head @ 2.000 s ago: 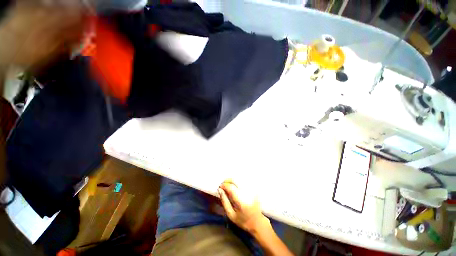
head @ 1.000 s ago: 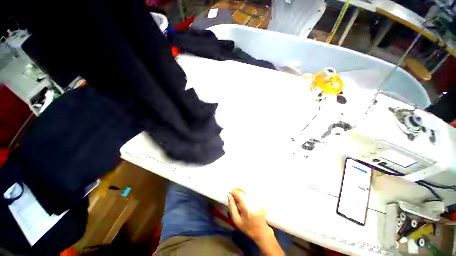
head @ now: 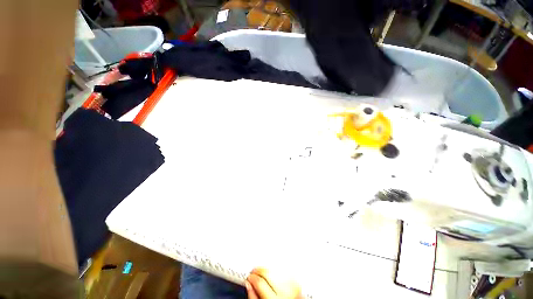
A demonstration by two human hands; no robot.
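Observation:
A dark cloth piece hangs at the top centre, blurred, over the pale tub; what holds it is out of the picture. A flat stack of navy-black cut pieces with a layered edge lies at the table's left end. A blurred, skin-coloured shape, probably my left forearm, fills the left edge; my left hand is not visible. My right hand is at the front edge of the white table, cut off by the bottom of the picture. Its grip cannot be made out.
The sewing machine stands right, with a phone in front and a parts tray at the lower right. A yellow thread cone stands behind. Loose dark cloth lies over the far edge by the pale tub and red basket.
The dark cloth has moved off the left part of the table to the far side at the top. The camera view has shifted. My right hand remains at the front edge.

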